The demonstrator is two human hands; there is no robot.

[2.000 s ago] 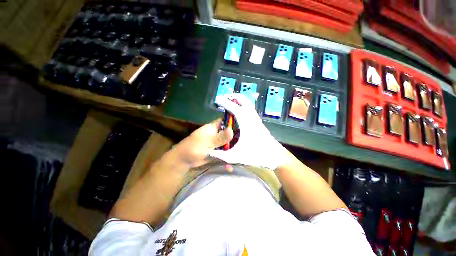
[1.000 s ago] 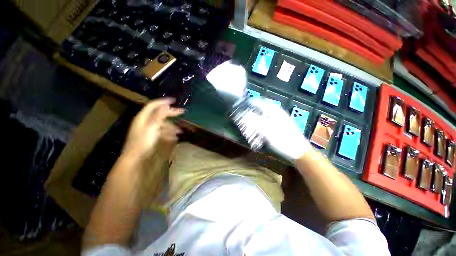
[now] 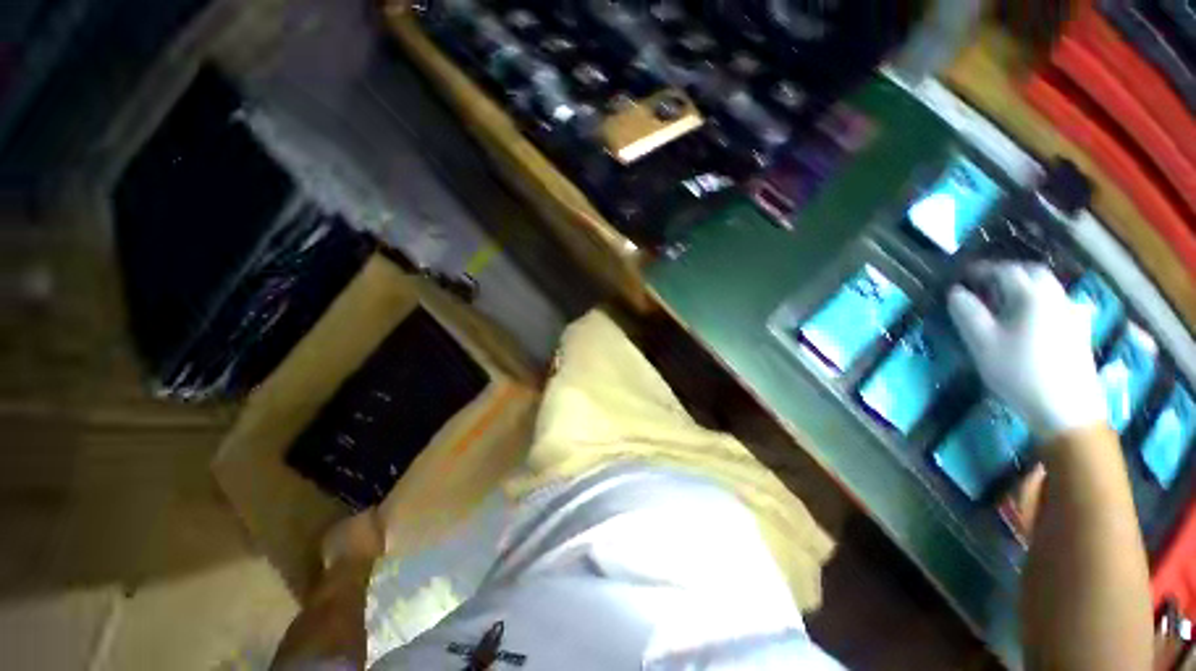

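Observation:
My right hand [image 3: 1030,341], in a white glove, reaches over the clear tray [image 3: 784,319] of glossy blue phones. Its fingers are over the back row, beside the end phone [image 3: 954,205]; something dark lies at the fingertips, and I cannot tell whether they grip it. A blue phone [image 3: 855,317] lies in the near row. My left hand [image 3: 349,540] looks bare and is low at the left, by the edge of the cardboard box [image 3: 269,439]. It is small and blurred, and its fingers are unclear.
A black tray with a loose gold piece [image 3: 652,126] lies at the upper left of the bench. A dark patterned piece [image 3: 811,164] is beside it. Red trays [image 3: 1115,98] are stacked at the upper right. Dark trays [image 3: 197,197] are stacked at the far left. A dark tray [image 3: 387,409] is in the box.
The view has turned and shifted left. My right hand has moved from the near edge of the blue phone tray to its back row. My left hand has dropped down beside the box.

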